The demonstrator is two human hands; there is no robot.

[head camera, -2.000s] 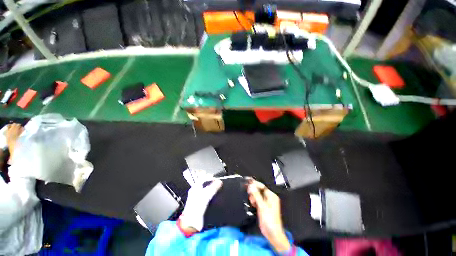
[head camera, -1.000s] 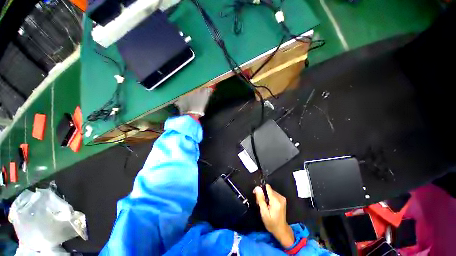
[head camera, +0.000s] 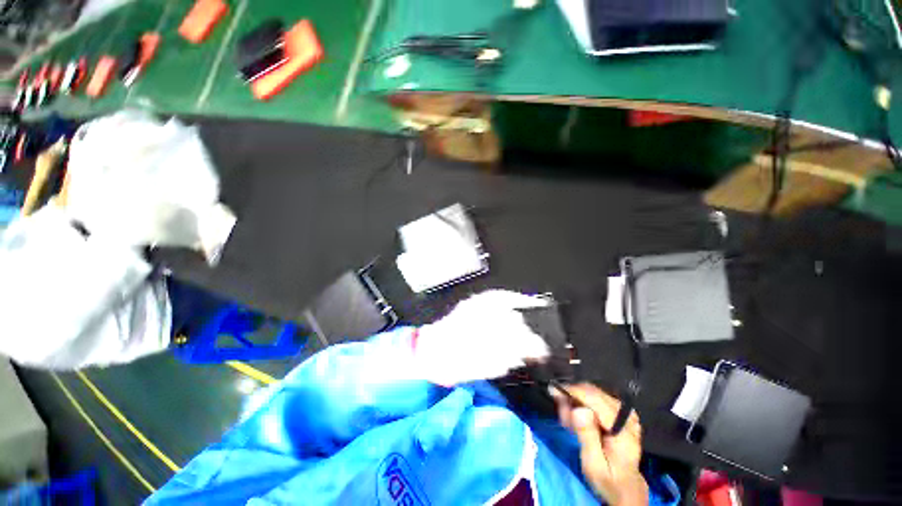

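Observation:
A dark box (head camera: 546, 321) lies in front of me on the black bench, partly hidden under my left hand. My left hand (head camera: 485, 336), in a white glove, grips the box from its left side and top; the fingertips are blurred. My bare right hand (head camera: 605, 440) is at the box's near right edge, with its fingers closed on a black cable (head camera: 631, 390). The plug end is too blurred to tell whether it is in the box.
Flat boxes with white labels lie at right (head camera: 680, 296), (head camera: 757, 420) and at left (head camera: 443, 247), (head camera: 351, 306). The green raised shelf (head camera: 554, 74) holds another box (head camera: 658, 22). A person with a white bag (head camera: 143, 178) is at left. Orange pads (head camera: 292, 59) lie on the conveyor belt.
My left hand has come back from under the raised shelf to the box. My right hand still holds the cable, now close to the box. The view has turned and moved.

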